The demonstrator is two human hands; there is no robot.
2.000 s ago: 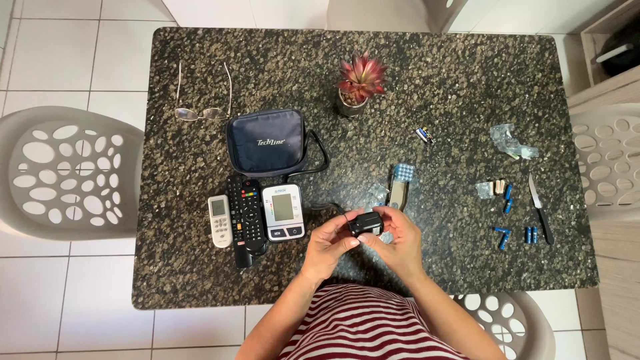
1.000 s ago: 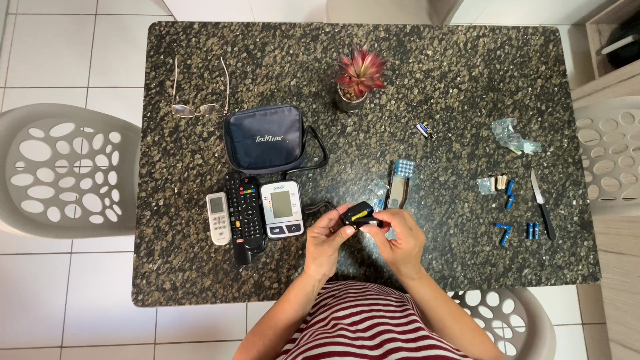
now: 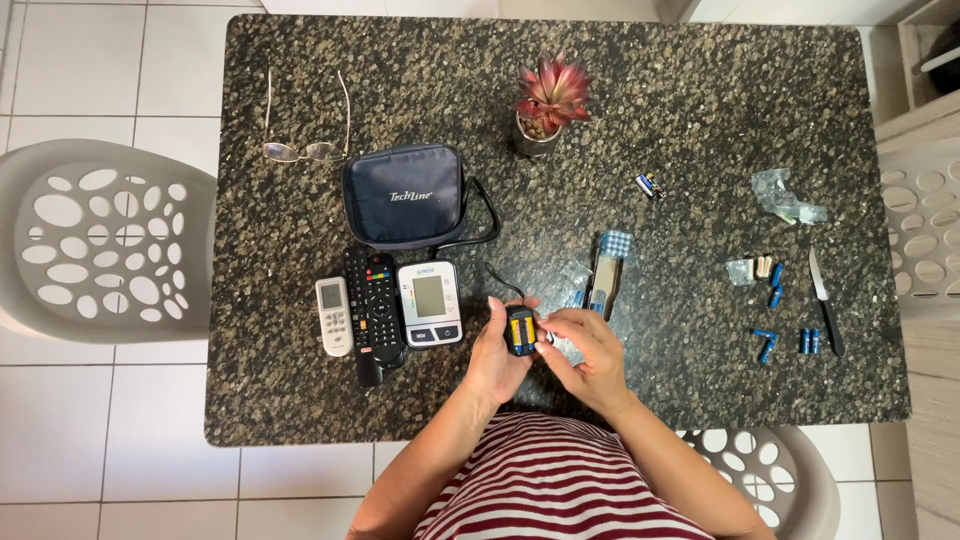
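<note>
My left hand (image 3: pixel 496 360) holds a small black device (image 3: pixel 521 330) whose battery compartment faces up, with yellow-and-blue batteries (image 3: pixel 523 334) side by side in it. A thin black cable runs from its top. At its right edge are the bent fingertips of my right hand (image 3: pixel 586 352); whether they pinch something is hidden. Just beyond my right hand lie a blue-and-white battery pack (image 3: pixel 611 262) and clear plastic packaging (image 3: pixel 574 279). Left of my hands sits a white blood pressure monitor (image 3: pixel 431 304).
Black remote controls (image 3: pixel 381 307), a white remote (image 3: pixel 334 316), a dark blue case (image 3: pixel 405 196) and eyeglasses (image 3: pixel 302 153) lie left. A potted red succulent (image 3: pixel 553 94) stands at the back. Rightward are loose batteries (image 3: pixel 808 341), crumpled plastic (image 3: pixel 784 196) and a knife (image 3: pixel 825 304) with bare blade.
The black device has turned so that its batteries face the camera. My right hand has shifted from over the device to its right edge.
</note>
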